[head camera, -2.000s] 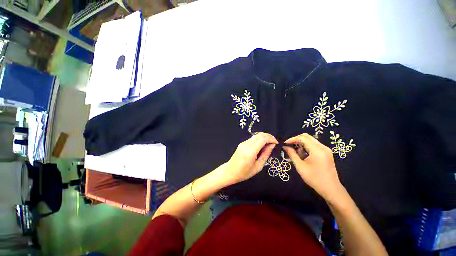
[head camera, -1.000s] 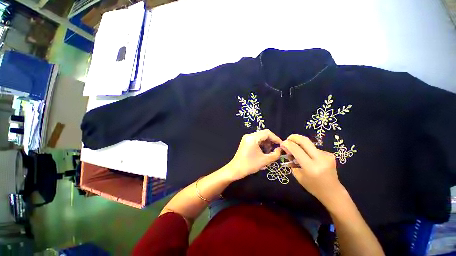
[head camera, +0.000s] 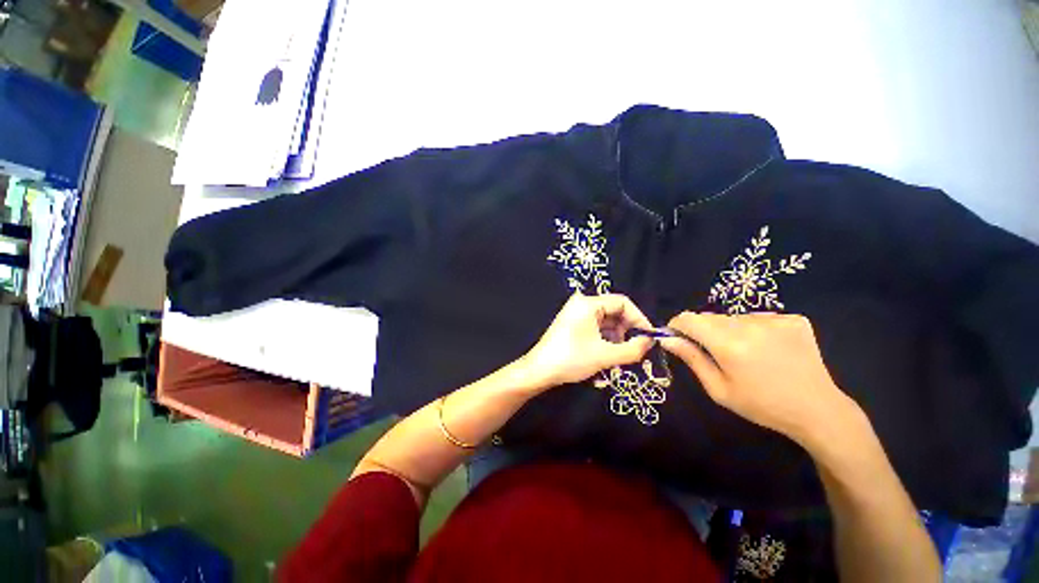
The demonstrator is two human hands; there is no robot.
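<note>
A black blouse [head camera: 501,251] with a stand collar [head camera: 701,159] and pale embroidery [head camera: 746,279] lies spread on the white table. My left hand [head camera: 587,342] pinches the dark cloth of the front placket below the collar, between the flower motifs. My right hand [head camera: 758,364] meets it from the right, palm down, its fingertips close to the left fingertips. A small dark, slightly shiny thing shows between the fingertips; whether it is a tool or a fold of cloth I cannot tell.
White papers and folders [head camera: 245,103] lie at the table's left. A reddish-brown open compartment [head camera: 234,399] is below the left sleeve. A black chair [head camera: 71,376] and a blue box [head camera: 46,125] stand further left. Blue material [head camera: 171,558] is at the lower left.
My right hand has turned flatter over the placket and moved slightly right. My left hand stays pinching the cloth. The blouse's collar shows further right, and the table's left side sits further left in view.
</note>
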